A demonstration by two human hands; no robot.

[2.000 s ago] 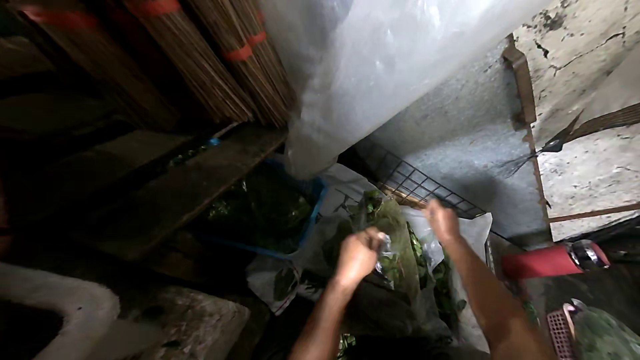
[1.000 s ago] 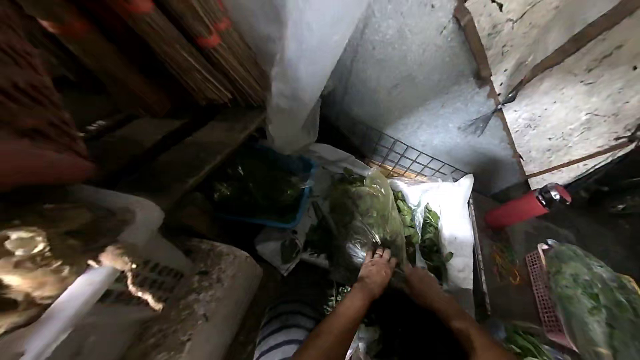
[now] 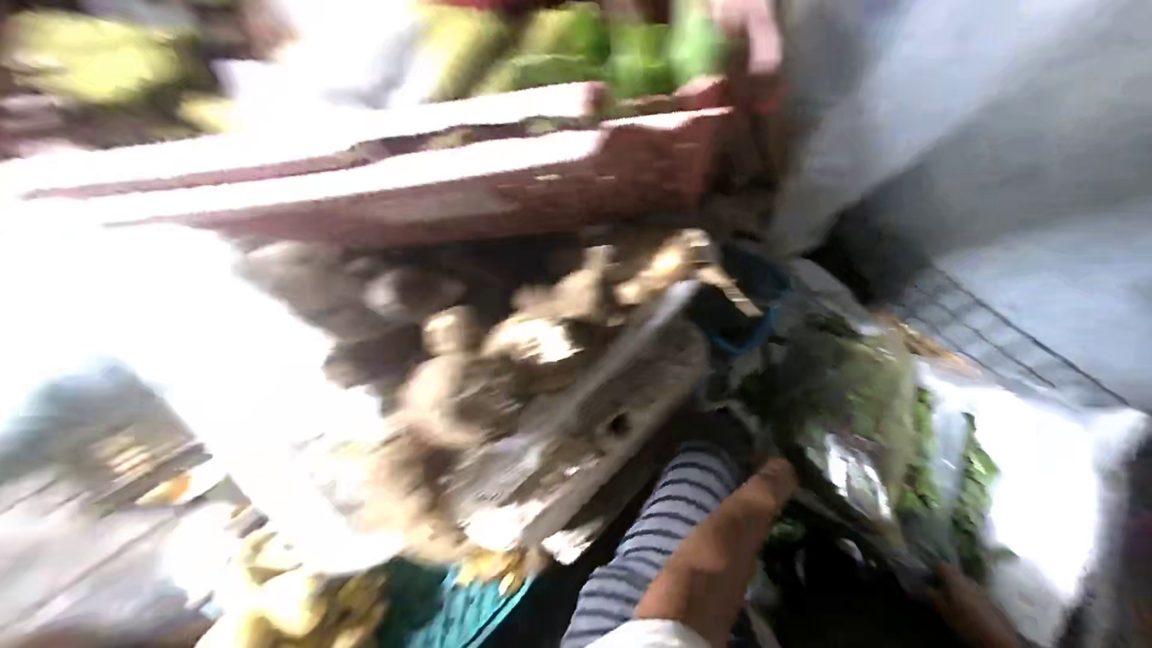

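A clear plastic bag of leafy greens (image 3: 855, 387) lies right of centre, blurred by motion. My left hand (image 3: 772, 481) is left of the bag, near a leg in striped cloth (image 3: 666, 522); whether it touches the bag is unclear, and its fingers are blurred. Low at the right, my right hand (image 3: 954, 589) is at the lower end of the bag and seems to touch it, its fingers partly hidden. More green leaves (image 3: 976, 495) lie on a white sheet or sack (image 3: 1053, 486) beside the bag.
Knobbly roots, perhaps ginger (image 3: 459, 387), fill a pale container (image 3: 630, 405) at centre. Above stands a red crate (image 3: 432, 198) with green produce. A blue-rimmed basket (image 3: 760, 333) and a wire grid (image 3: 999, 333) lie behind the bag. A teal basket (image 3: 450, 612) is at the bottom.
The view has swung far to the left, bringing the red crate and roots into sight. My left hand has come away from the lower part of the bag, where it was one second ago.
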